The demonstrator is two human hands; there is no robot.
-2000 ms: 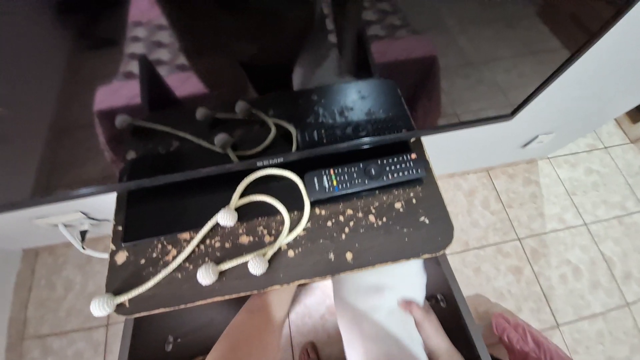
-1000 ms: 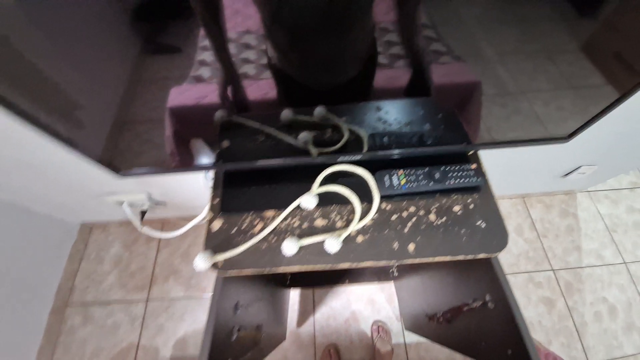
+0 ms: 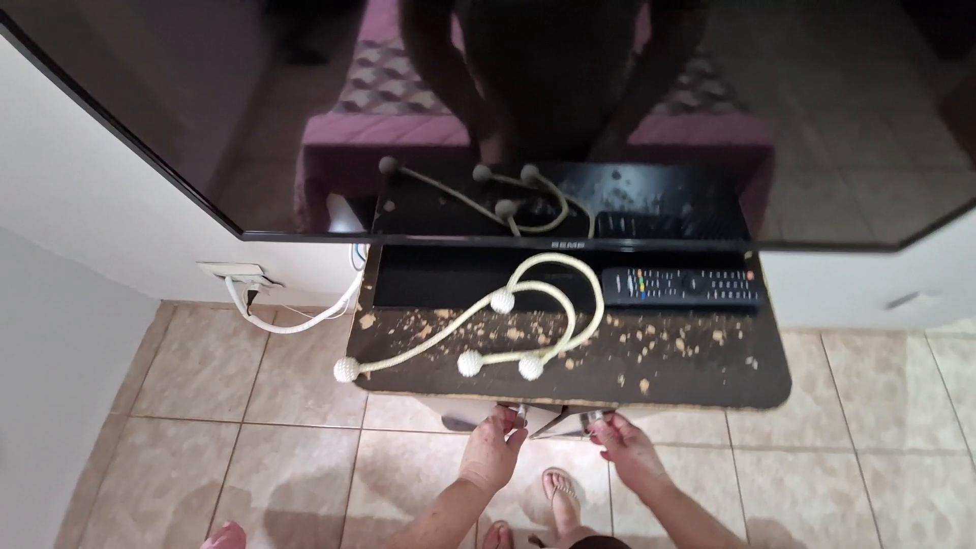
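Below the front edge of a dark, chipped small cabinet, my left hand grips a metal knob on the left door. My right hand has its fingers on the knob of the right door. Both doors look nearly closed, with a narrow gap between them. On the cabinet top lie cream rope cords with white beaded balls; one ball juts past the left edge. A black remote control rests at the back right, partly on a flat black panel.
A large television overhangs the back of the cabinet and reflects the room. White cables hang from a wall socket at left. My sandaled feet stand on the tiled floor.
The cabinet doors stood wide apart a second ago and have swung toward each other. Both hands have come to their knobs. A white item held two seconds ago is no longer in view.
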